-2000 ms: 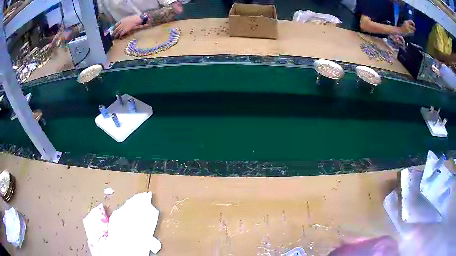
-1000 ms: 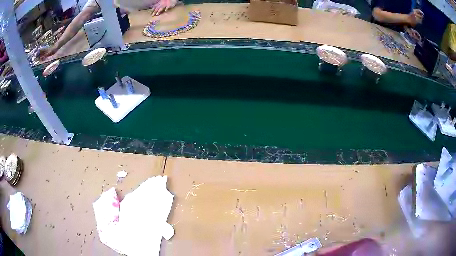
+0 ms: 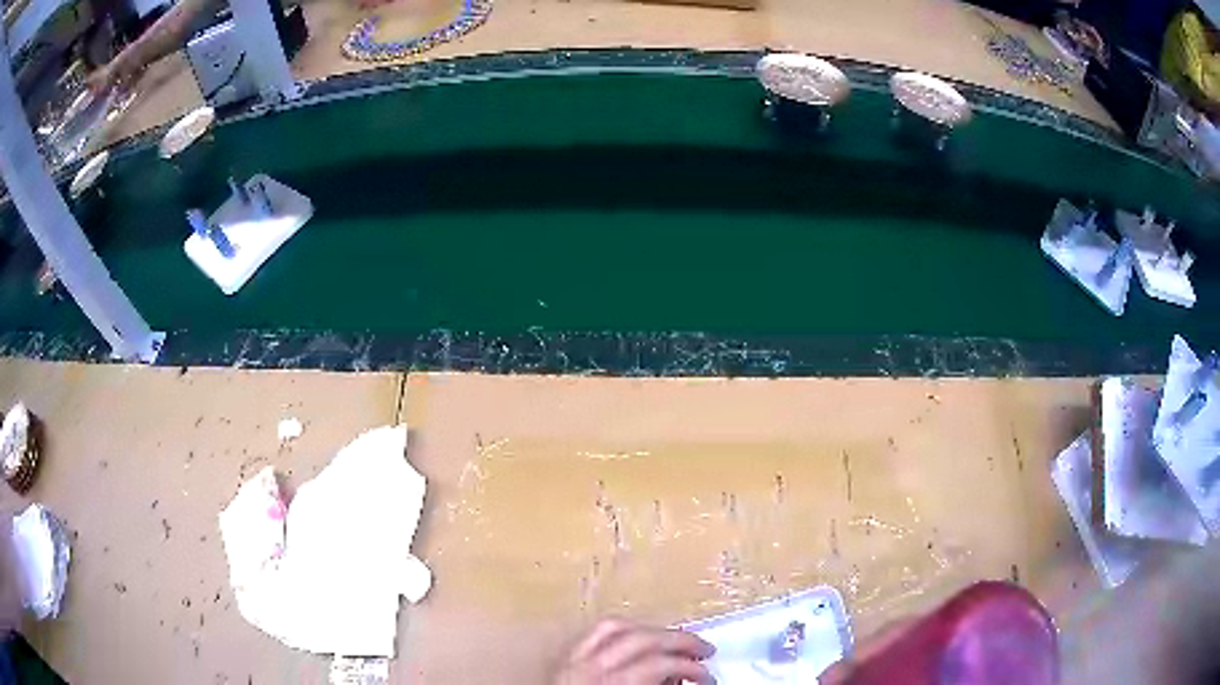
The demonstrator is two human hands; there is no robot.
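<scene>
A white plate [image 3: 769, 640] with raised edges lies at the bottom centre, partly cut off by the frame, with a small greyish mark or part on it. My left hand [image 3: 640, 656] is at its left side, fingers closed on its edge. A blurred red bottle-like shape [image 3: 983, 642] is close to the camera, just right of the plate. A skin-coloured blur, my right hand [image 3: 886, 640], shows against its left side and seems to grip it; most of this hand is hidden or cut off.
Green belt [image 3: 535, 268] carries pegged white plates [image 3: 254, 241], more at right [image 3: 1090, 261], and round discs [image 3: 803, 80]. White plates [image 3: 1137, 462] are stacked at the right. Stained paper [image 3: 341, 549] lies left; stacked discs [image 3: 19, 448] at far left. A metal post [image 3: 60, 234] stands left. A person's arm is upper left.
My left hand has come into view on the white plate, and more of the plate shows. The red shape is larger and higher. The camera view has tilted down. Another pegged plate has entered at right.
</scene>
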